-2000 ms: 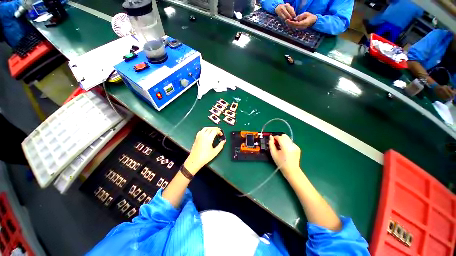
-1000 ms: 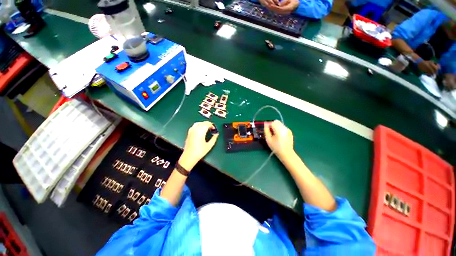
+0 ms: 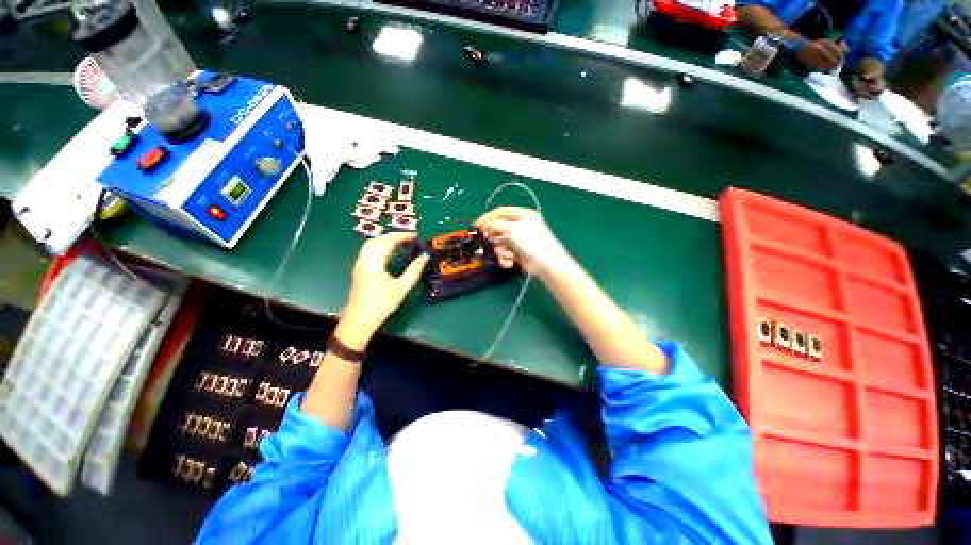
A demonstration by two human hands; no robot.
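The black fixture with an orange section (image 3: 460, 256) lies on the green bench in front of me, slightly tilted in view. My left hand (image 3: 381, 275) is at its left edge, with a small black piece (image 3: 405, 257) between thumb and fingers. My right hand (image 3: 515, 241) is at its right end, fingers bent together over it; what they hold, if anything, is too small to tell. Thin clear tubing (image 3: 515, 314) loops behind the right hand and down across the bench. Several copper-pink rectangular parts (image 3: 400, 208) lie in a cluster behind the fixture.
A blue controller box (image 3: 224, 160) with a clear canister (image 3: 146, 59) stands at left, white paper (image 3: 346, 144) beside it. A red divided tray (image 3: 783, 415) at right holds a short row of parts. White trays (image 3: 75, 351) and a black parts tray (image 3: 236, 375) are lower left. Other workers' hands show at top right.
The view has shifted right, so the bench items sit further left and more of the red tray shows. My hands are closer together at the fixture, which looks turned slightly.
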